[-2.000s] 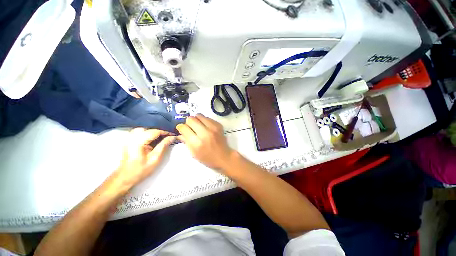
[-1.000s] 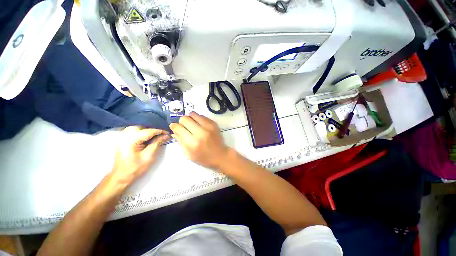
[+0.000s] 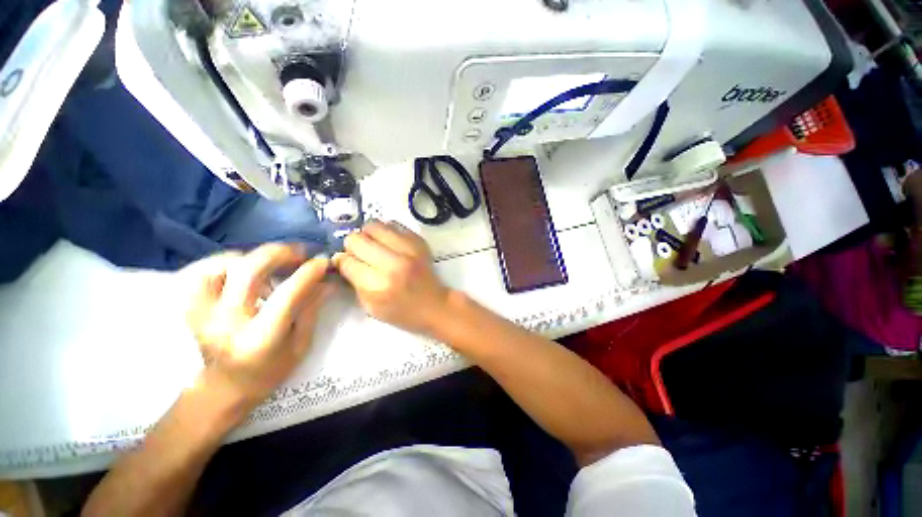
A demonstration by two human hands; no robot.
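Note:
The navy garment piece (image 3: 162, 192) lies on the table at the left, its near edge running to the presser foot (image 3: 342, 209). My right hand (image 3: 389, 271) pinches the garment's edge between thumb and fingers just in front of the foot. My left hand (image 3: 253, 308) is beside it to the left, slightly blurred, thumb and index fingertips at the same cloth edge. The cloth between the fingertips is mostly hidden. The white sewing machine (image 3: 404, 50) stands over the cloth.
Black-handled scissors (image 3: 443, 190) and a dark phone (image 3: 524, 222) lie right of the needle. An open tool box (image 3: 708, 242) with bobbins and tools is further right. A red basket (image 3: 662, 369) with dark cloth is below the table edge. A white plastic arm (image 3: 45, 86) hangs upper left.
The view has shifted, so the machine and table items sit further left and slightly higher. My left hand's fingers have spread and lifted more; my right hand stays at the cloth edge.

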